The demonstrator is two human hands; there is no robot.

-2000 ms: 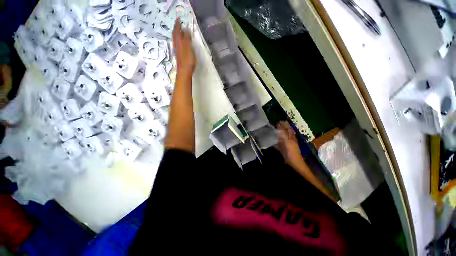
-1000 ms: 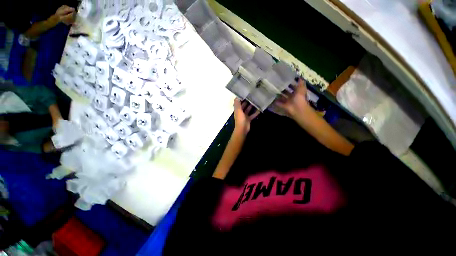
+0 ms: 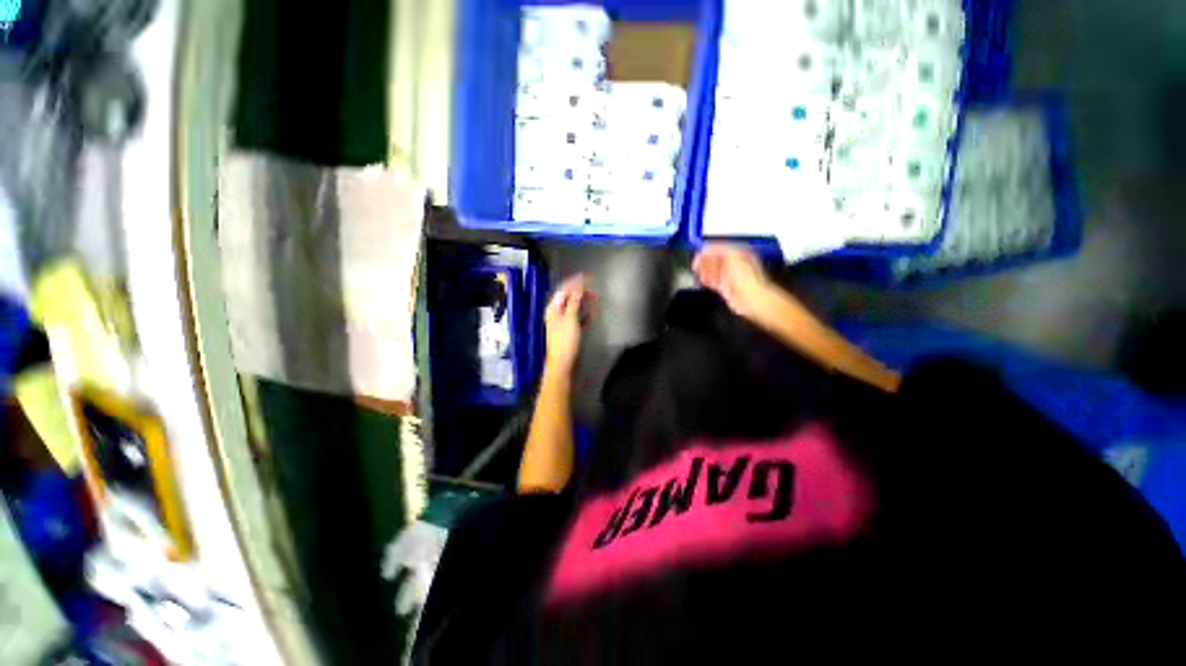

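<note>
My left hand (image 3: pixel 570 307) is in front of me with its fingers partly curled. My right hand (image 3: pixel 731 276) is at the near edge of the blue crates. A blurred grey area lies between the hands; I cannot tell whether it is floor or something held. A blue crate (image 3: pixel 484 130) beyond my hands holds rows of small white cartons (image 3: pixel 585 163), with brown showing in its far right corner. A second blue crate (image 3: pixel 704 124) at its right is packed with white cartons (image 3: pixel 832 130) with small dark and green marks.
Another blue crate (image 3: pixel 1067 195) with white cartons is at the far right. A small dark blue bin (image 3: pixel 520 325) with whitish contents stands left of my left hand. A bench edge (image 3: pixel 195 260) runs down the left, beside a pale sheet or bag (image 3: pixel 319 273). Everything is blurred.
The view has swung from the parts table to the blue crates. The grid of open grey-white cartons held between both hands is no longer clearly visible. My hands are farther apart.
</note>
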